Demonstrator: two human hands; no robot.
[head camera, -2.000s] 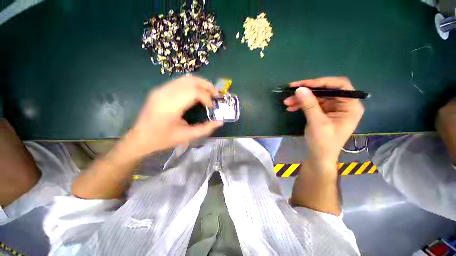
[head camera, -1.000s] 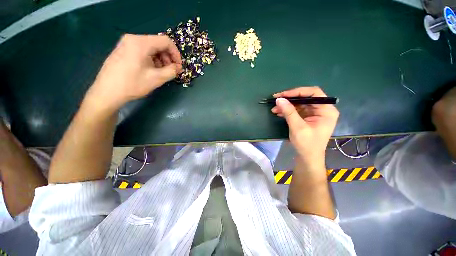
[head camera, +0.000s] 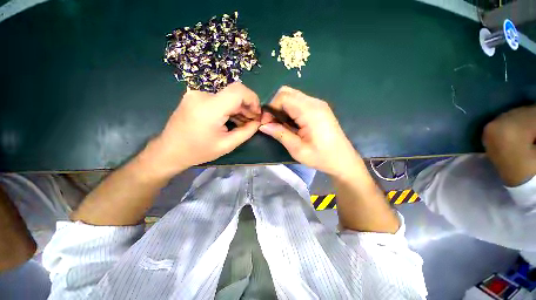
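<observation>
My left hand (head camera: 207, 124) and my right hand (head camera: 311, 129) meet at their fingertips over the bench near its front edge. The fingertips pinch together; whatever is between them is too small or too hidden to tell. Part of the black tweezers (head camera: 281, 115) shows dark within my right hand. A large pile of dark components with pale spots (head camera: 210, 53) lies just beyond my left hand. A smaller pile of cream pads (head camera: 293, 51) lies to its right. No housing is visible.
The dark green bench (head camera: 376, 76) ends in a front edge above the floor. A white-blue spool (head camera: 498, 37) and thin loose wire strands (head camera: 457, 99) are at the right. Another person's hand (head camera: 514, 143) rests at the right edge, and an arm shows at the left edge.
My left hand has come back from the dark pile towards me and to the right. My right hand has moved left to meet it, its tweezers now mostly hidden.
</observation>
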